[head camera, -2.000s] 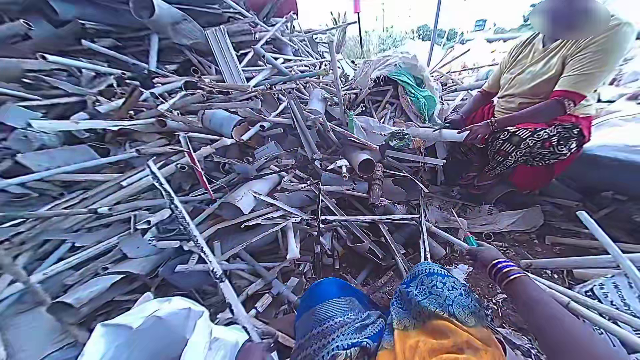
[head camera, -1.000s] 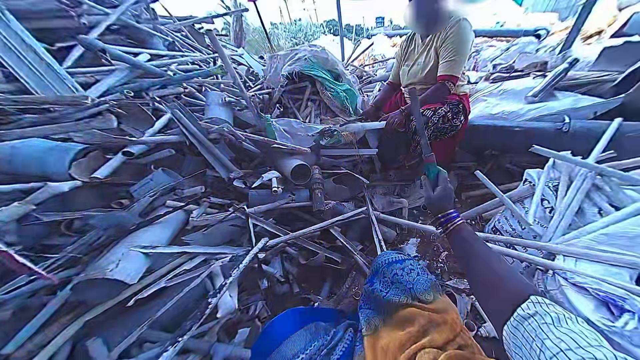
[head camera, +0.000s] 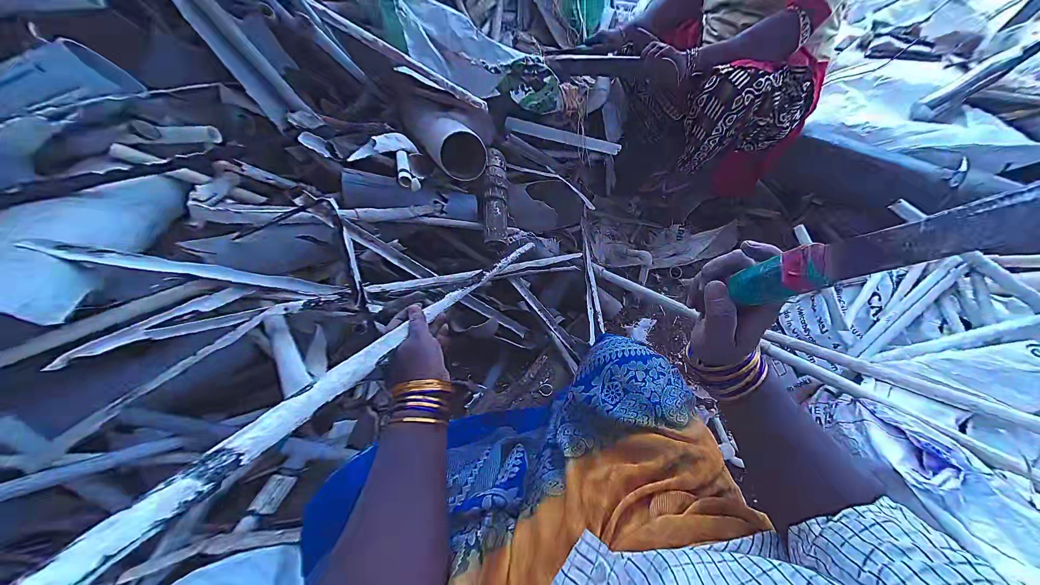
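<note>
My left hand (head camera: 418, 345) grips a long, pale, dark-stained strip (head camera: 305, 388), probably plastic pipe, which slants from the lower left up to the middle. In my right hand (head camera: 727, 313) is a long flat metal blade (head camera: 934, 231) with a green and red wrapped handle (head camera: 778, 276); the blade points right and runs out of view. Below my right hand, thin pale rods (head camera: 894, 378) extend to the right. Between my hands, narrow strips (head camera: 479, 276) lie over the scrap near my knees.
Scrap pipes and split pieces heap up on the left. An open-ended grey pipe (head camera: 461, 153) lies ahead. Another person's hands (head camera: 666, 61) hold a flat piece at the top. White printed sacks (head camera: 934, 455) lie on the right, with a thick dark pipe (head camera: 861, 166) behind them.
The view has tilted down. My left hand, not visible one second ago, now holds the pale strip. The blade stood upright then and now points right.
</note>
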